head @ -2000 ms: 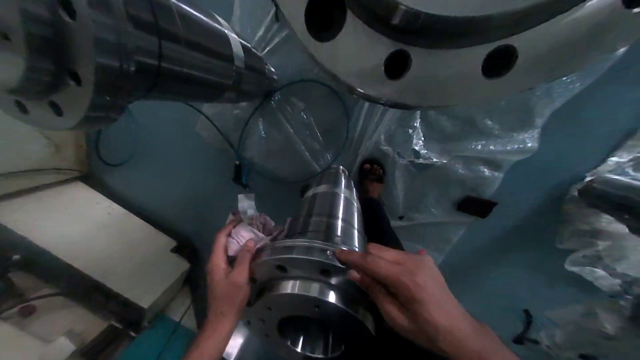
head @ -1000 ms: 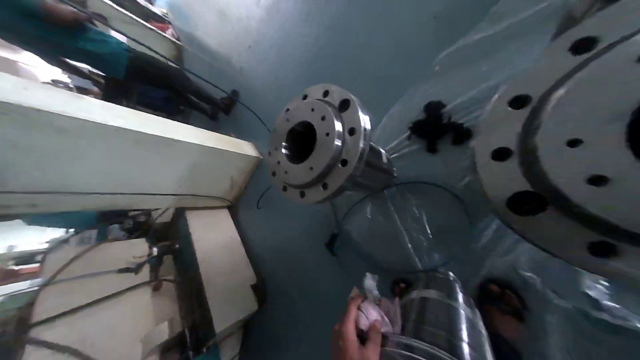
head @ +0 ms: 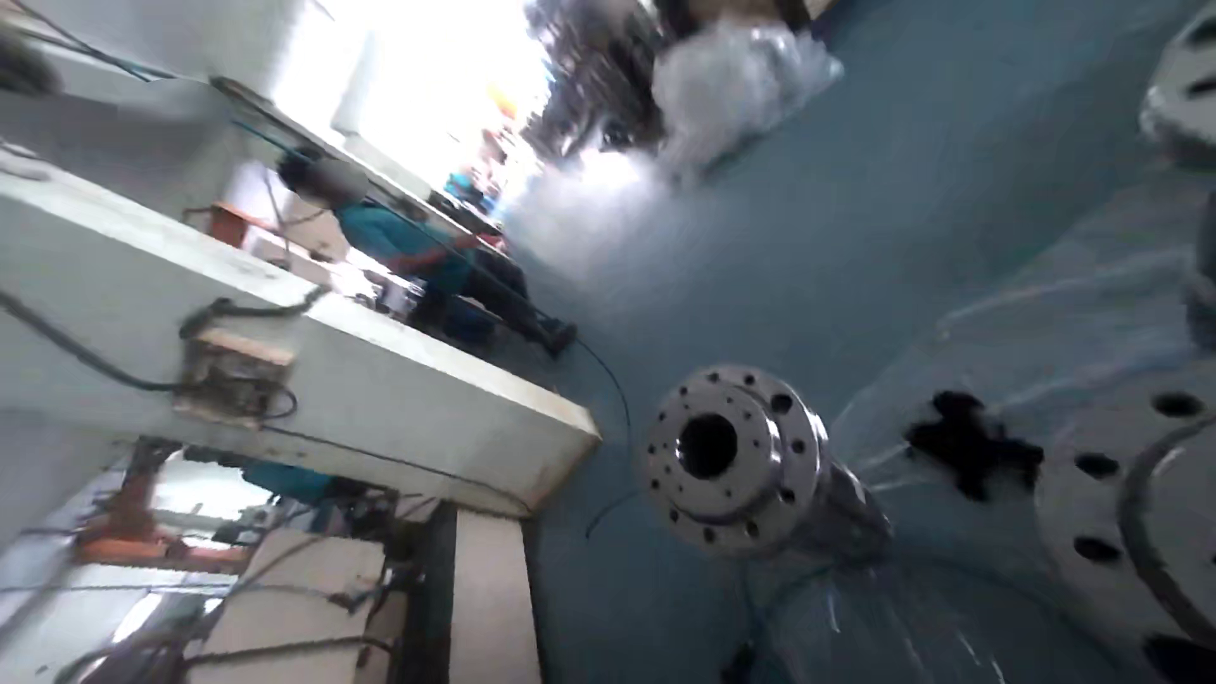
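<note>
Neither of my hands shows in the head view now. A flanged steel spindle (head: 736,456) stands on the blue floor right of centre, with a dark round bore and a ring of bolt holes facing up. At the right edge a larger flanged metal part (head: 1092,503) with bolt holes is cut off by the frame. Between the two lies a black object (head: 974,445), too blurred to name. What my hands hold or touch cannot be seen.
A long pale pillar or beam (head: 427,408) crosses the left side. Beyond it a person in a teal top (head: 389,237) sits. Cables run along the floor (head: 617,380). Clear plastic sheeting (head: 912,617) lies at the lower right, and a plastic-wrapped bundle (head: 731,85) at the top.
The view has swung far up and left. My hands, earlier around a tapered flanged part and a crumpled cloth, have passed out of the frame.
</note>
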